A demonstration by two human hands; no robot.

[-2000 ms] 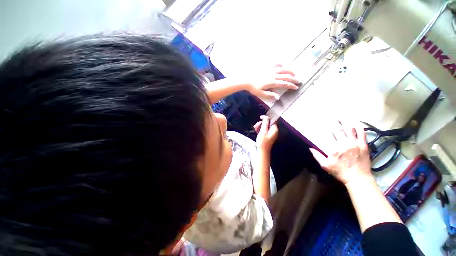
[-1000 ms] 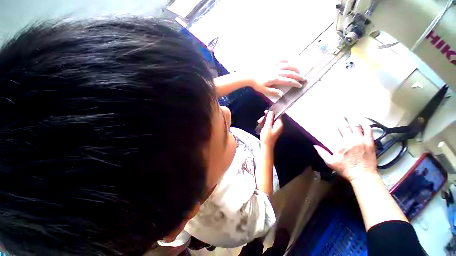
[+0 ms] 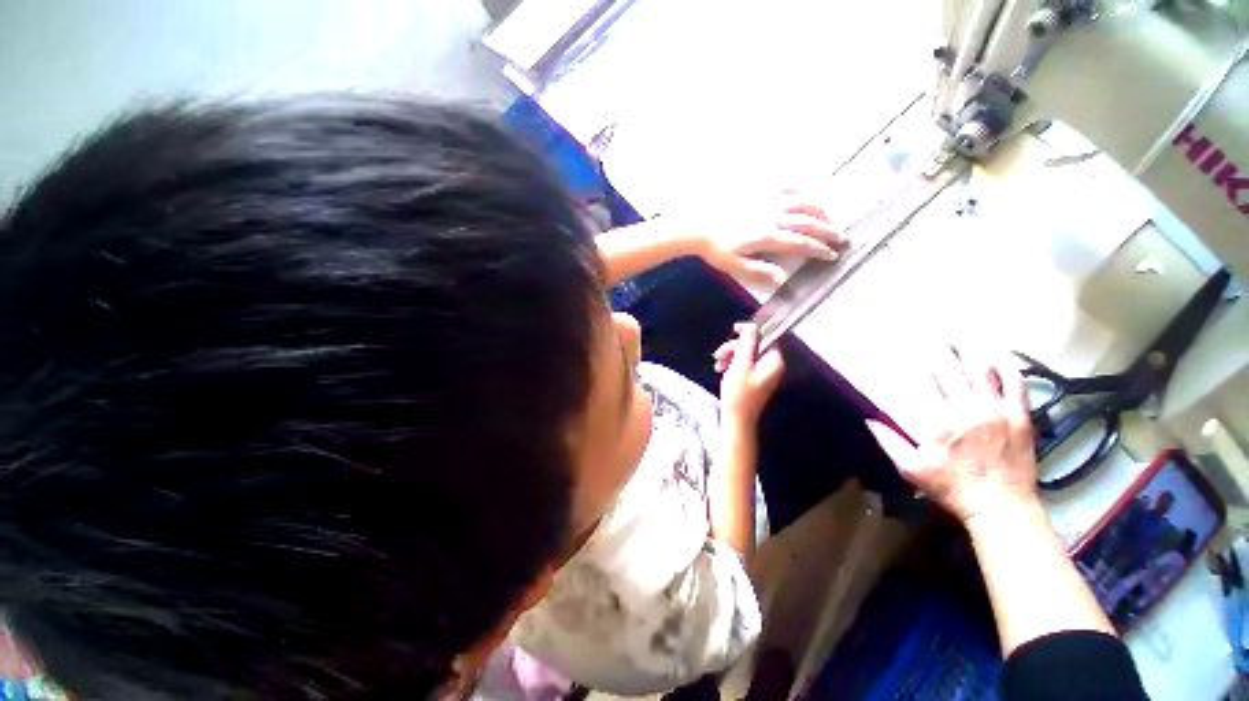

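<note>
My right hand [image 3: 975, 445] rests flat on the white sewing bed, fingers spread and holding nothing, left of the black-handled shears [image 3: 1126, 389]. My left hand is not in view. A small person's two hands [image 3: 788, 247] are at a narrow greyish-brown strip [image 3: 811, 285], one on it and one at its near end by the table edge. The strip runs towards the needle area [image 3: 981, 121] of the sewing machine [image 3: 1175, 103]. A red-edged phone [image 3: 1148, 540] with a lit screen lies below the shears.
The small person's dark-haired head [image 3: 288, 397] fills the left and hides what is under it. A patterned pale shirt [image 3: 658, 603] shows below. A blue lattice crate [image 3: 911, 637] is under the table edge. Small tools [image 3: 1230, 564] lie at the right edge.
The view has shifted slightly. The small person's lower hand has moved a little at the strip's near end. My right hand stays flat by the shears. The phone's picture has changed.
</note>
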